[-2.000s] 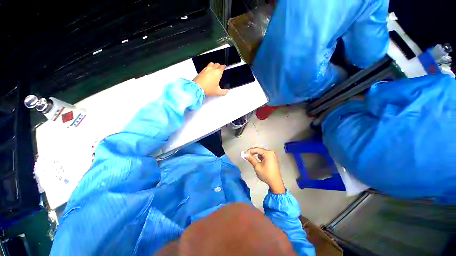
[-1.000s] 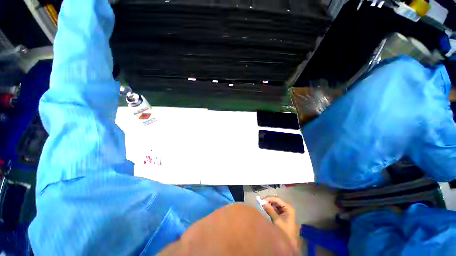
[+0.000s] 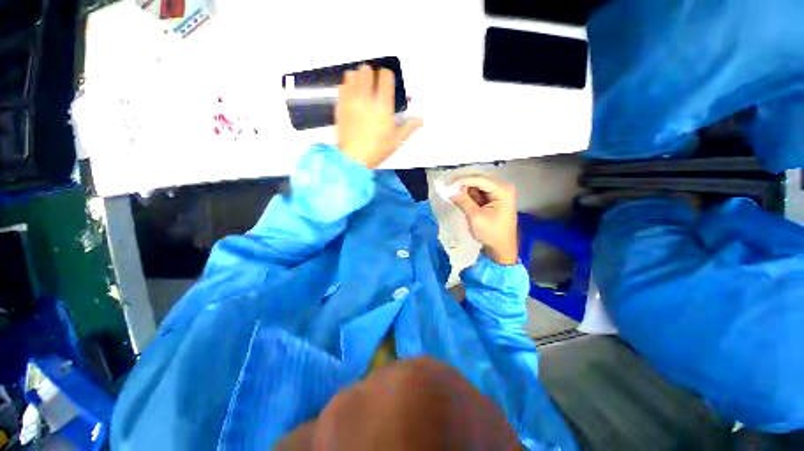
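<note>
A glossy black phone screen (image 3: 308, 104) with a pale reflection lies on or just above the white board (image 3: 450, 88). My left hand (image 3: 366, 119) is over its right part, fingers across it and thumb at its right edge; it appears to grip the screen, though the fingers are blurred and hide part of it. My right hand (image 3: 494, 216) is in front of the board's near edge, with a small white wiping cloth (image 3: 448, 189) pinched in its fingertips.
Two more black screens (image 3: 535, 57) lie at the board's right end, one cut off by the picture's top. Red marks (image 3: 225, 119) and crinkled clear film (image 3: 110, 123) are at the left. Blue-clothed people sit at the right, near a blue stool (image 3: 560, 264).
My left hand, out of view one second ago with its arm raised at far left, is now over a screen newly on the board. The view has shifted nearer; my right hand still pinches the cloth.
</note>
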